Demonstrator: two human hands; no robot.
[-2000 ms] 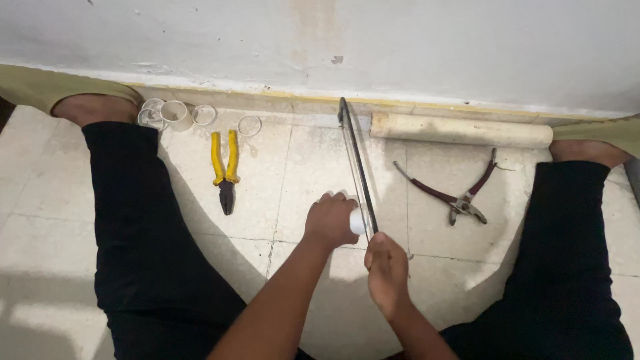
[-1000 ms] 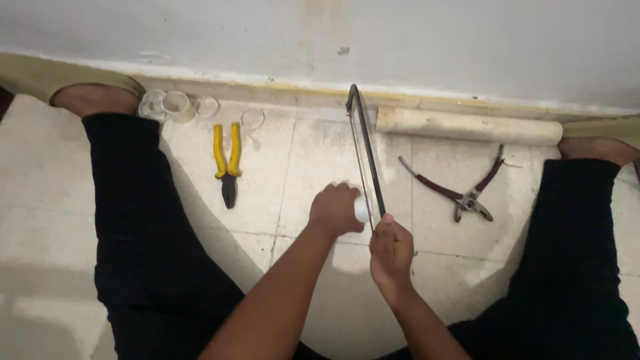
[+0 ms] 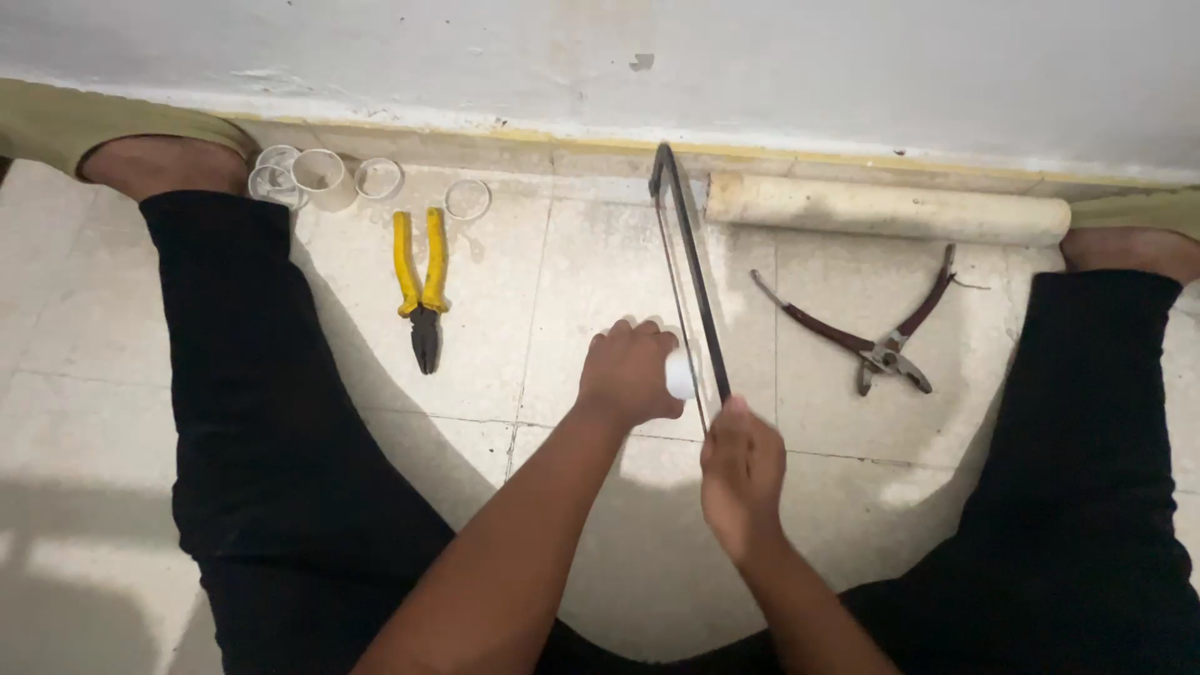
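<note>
My left hand (image 3: 630, 375) is closed around a short white plastic pipe piece (image 3: 681, 375), whose right end shows beside the fingers. In my right hand (image 3: 745, 469) is the near end of a hacksaw (image 3: 696, 272) with a dark frame; its handle is hidden by the fingers. The thin blade runs along the frame's left side, at the end of the white piece. Whether the blade has cut into it cannot be told. The saw's far end points to the wall.
Yellow-handled combination pliers (image 3: 422, 291) lie to the left, below several cut plastic rings (image 3: 378, 178). Pliers with dark red handles (image 3: 881, 352) lie spread at the right, below a long off-white pipe (image 3: 886, 208) along the wall. My legs flank the tiled floor.
Both hands keep their holds, while the hacksaw shifts slightly along its length relative to the white piece. The pliers, rings and long pipe stay in place.
</note>
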